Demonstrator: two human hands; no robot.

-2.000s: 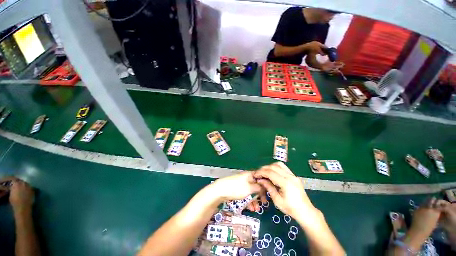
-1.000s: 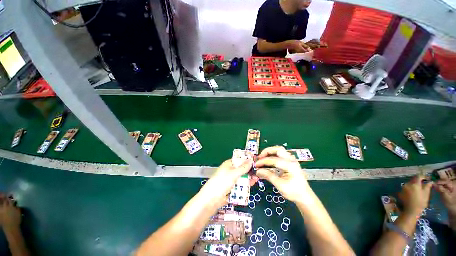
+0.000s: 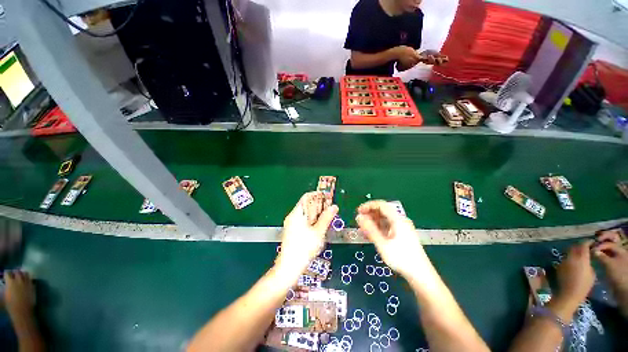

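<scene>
My left hand (image 3: 308, 223) is raised over the bench's metal edge rail, fingers curled. A white ring (image 3: 338, 224) shows beside its thumb; whether the hand grips it or anything else is unclear. My right hand (image 3: 377, 221) is a little to the right, apart from the left, fingers bent; its fingertips are too blurred to tell if they hold something. Below my hands, brown and white phone board units (image 3: 292, 317) lie overlapping in a pile. Many loose white rings (image 3: 369, 289) lie right of the pile.
Units (image 3: 465, 200) lie spread on the green belt (image 3: 289, 151) beyond the rail (image 3: 482, 237). A grey post (image 3: 124, 137) slants at left. Other workers' hands (image 3: 575, 271) are at both sides. A person (image 3: 385, 34) sits opposite behind a red tray (image 3: 380, 100).
My hands have moved apart; before, they met over a unit. The unit seen just below them is no longer visible there. The belt's units have shifted left.
</scene>
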